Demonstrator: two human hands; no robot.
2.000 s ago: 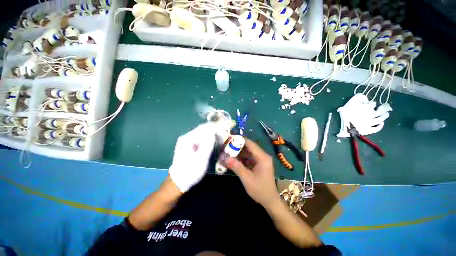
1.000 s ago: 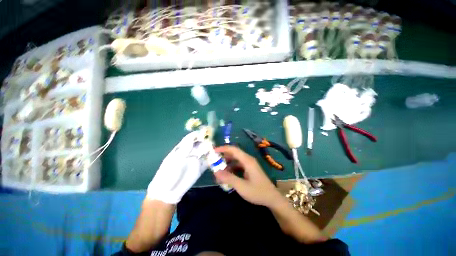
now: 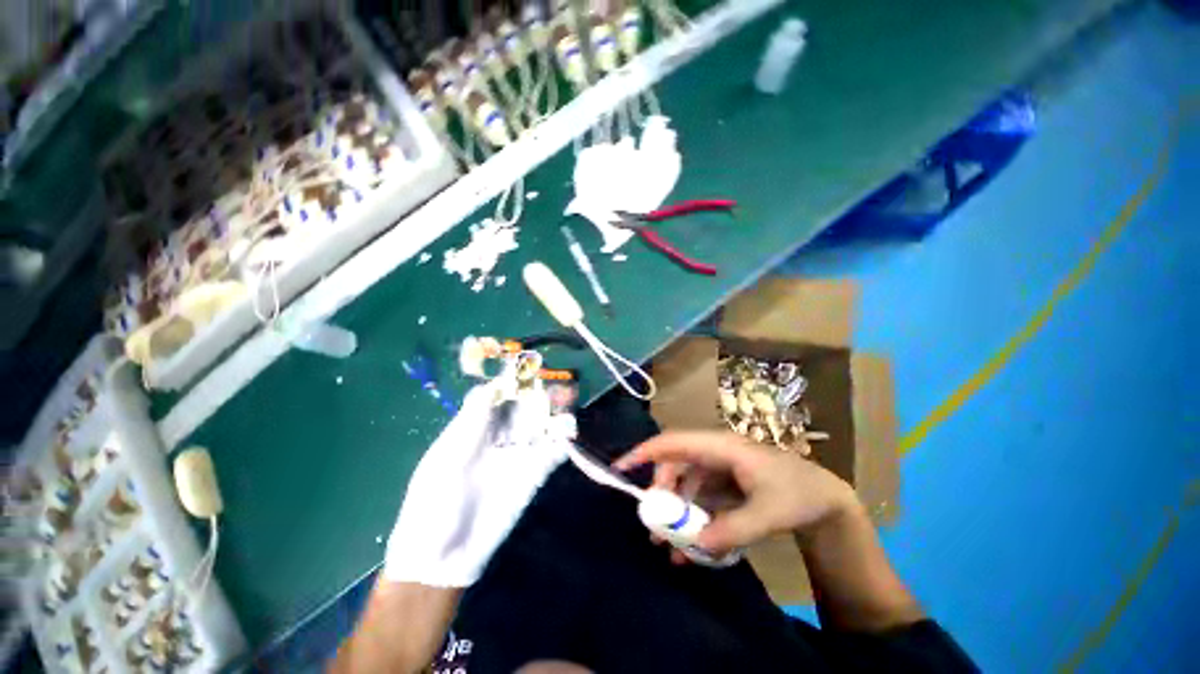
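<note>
My left hand (image 3: 467, 487), in a white glove, is closed around a small pale part at its fingertips, largely hidden by the glove. My bare right hand (image 3: 750, 494) grips a banded core (image 3: 674, 514), white with a blue band, in front of my dark shirt. A white cord (image 3: 599, 470) runs between the core and my gloved hand. The orange-and-black pliers (image 3: 559, 375) lie partly hidden behind my gloved hand. A cream oval body (image 3: 550, 292) with a cord loop lies beyond them on the green bench.
Red-handled pliers (image 3: 671, 240) lie by a spare white glove (image 3: 625, 178). Small white bits (image 3: 482, 250) and a clear bottle (image 3: 320, 337) lie on the bench. Divided white tray (image 3: 198, 586) is lower left, a crowded bin (image 3: 382, 211) upper left. An open carton (image 3: 875, 435) stands on the floor; a blue stool-like object (image 3: 980, 132) is beyond.
The view has turned toward the right, showing more floor and the carton. My right hand has moved away from my gloved left hand with the core, and the cord now stretches between them.
</note>
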